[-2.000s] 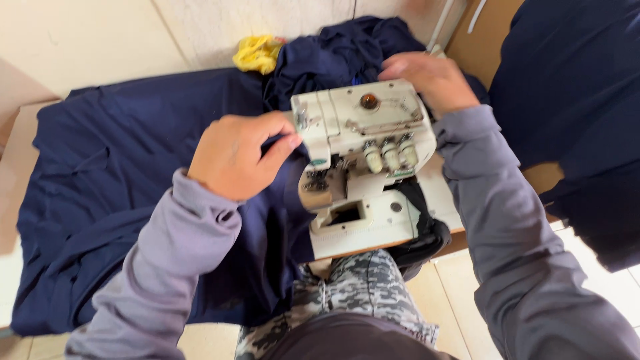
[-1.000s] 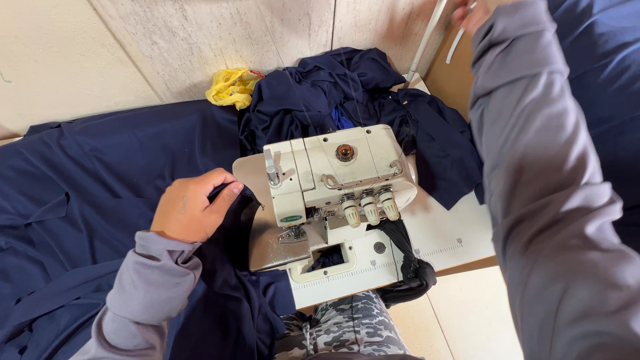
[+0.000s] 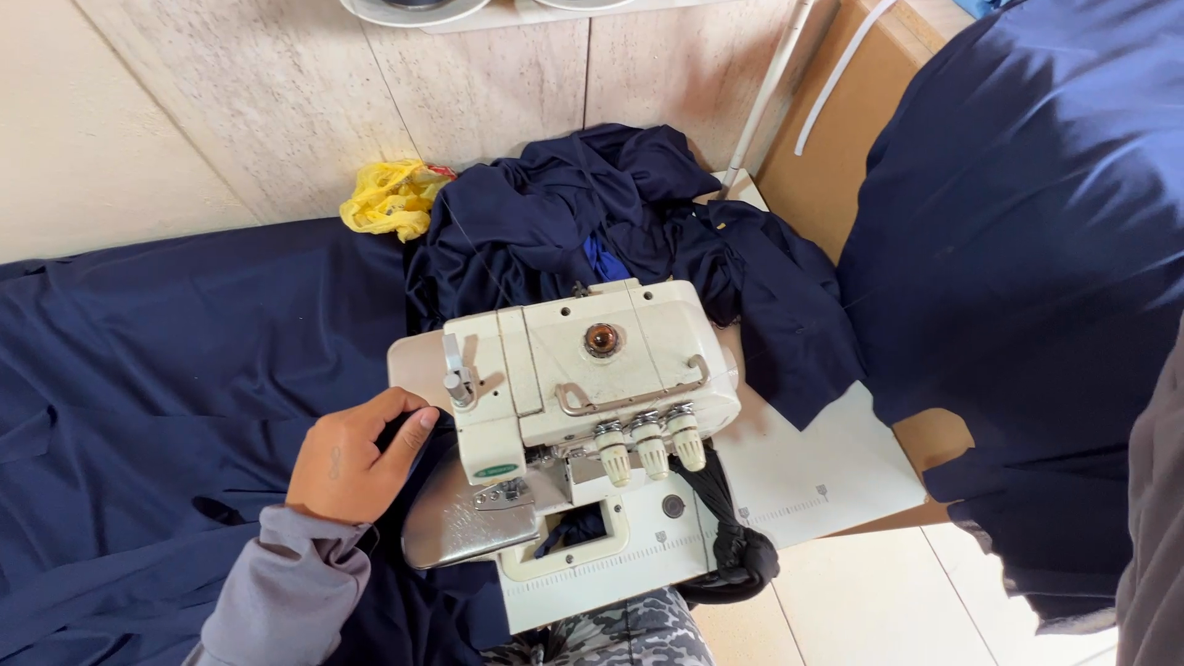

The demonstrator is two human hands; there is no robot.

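Observation:
My left hand (image 3: 356,458) is just left of an overlock sewing machine (image 3: 592,370), its thumb and forefinger pinching the edge of navy blue fabric (image 3: 194,361). That fabric spreads widely over the left side. The machine's rounded metal plate (image 3: 467,518) lies right of the hand, with tension knobs (image 3: 652,453) on the machine's front. Behind the machine a heap of dark navy fabric (image 3: 564,203) is bunched up. My right hand is out of the frame; only a grey sleeve (image 3: 1152,518) shows at the right edge.
A yellow plastic bag (image 3: 393,199) lies by the wall. Large navy cloth (image 3: 1027,277) hangs at the right over a brown board (image 3: 814,129). A black cloth (image 3: 731,555) is knotted at the front of the white table (image 3: 814,462). A white pole (image 3: 768,92) stands behind.
My right hand has moved from beside the machine to the upper right, then out of view. My left hand stays left of the machine. The view has shifted.

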